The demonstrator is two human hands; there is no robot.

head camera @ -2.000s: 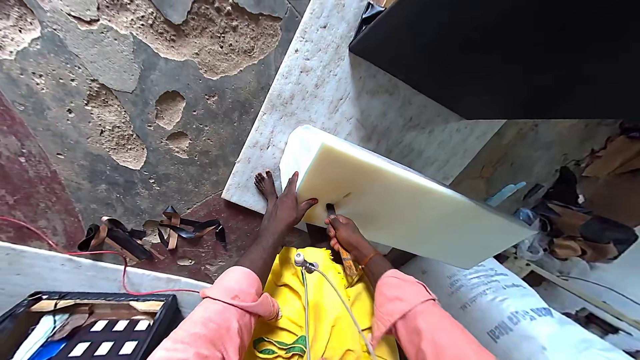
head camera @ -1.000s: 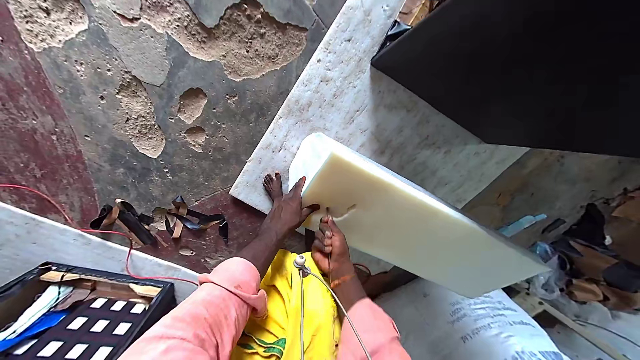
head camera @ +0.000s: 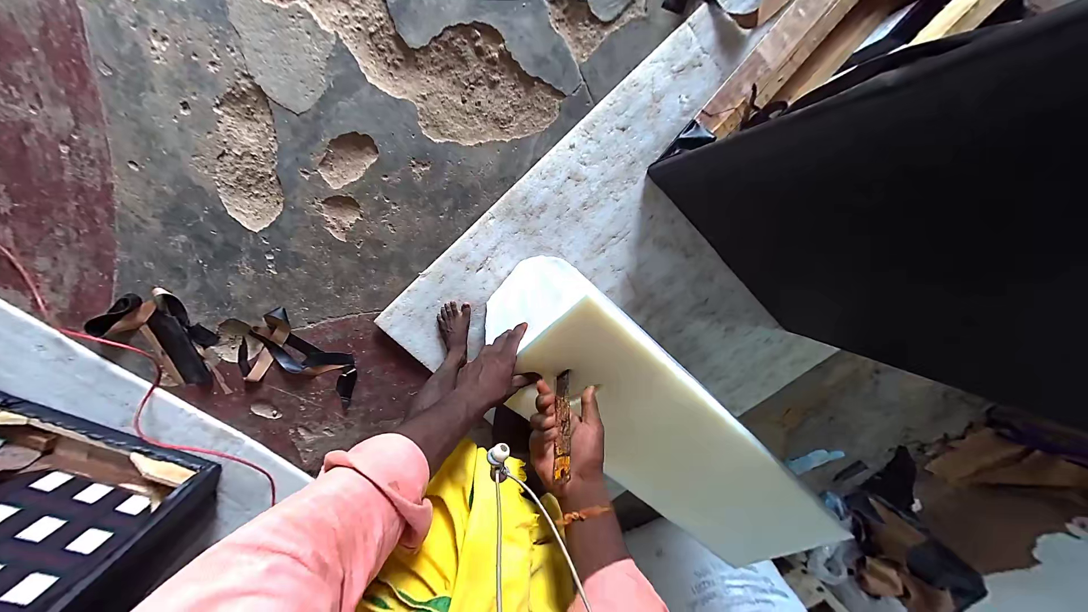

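A thick cream foam block (head camera: 671, 433) with a white wrapped side (head camera: 540, 289) stands slanted in front of me, its near corner by my bare foot (head camera: 454, 325). My left hand (head camera: 497, 370) is spread over the block's upper left edge, pressing or steadying it. My right hand (head camera: 569, 433) is closed around a worn tool with an orange-marked handle (head camera: 563, 425); its tip meets the foam face at a dark slit, and whether it is a knife cannot be told. A yellow cloth (head camera: 467, 535) lies over my lap, with a grey cord (head camera: 499, 510) above it.
A marble slab (head camera: 544, 195) lies under the foam's far side. A large black-covered piece (head camera: 892, 212) and wooden boards (head camera: 782, 68) stand at right. Dark strips (head camera: 297, 348) lie on the broken floor. A black frame (head camera: 110, 510) and red cable (head camera: 153, 391) are at left, scraps (head camera: 901, 535) at lower right.
My right hand has turned palm up, and the tool's handle now points down toward my wrist. My left hand stays at the foam's edge. The view has shifted.
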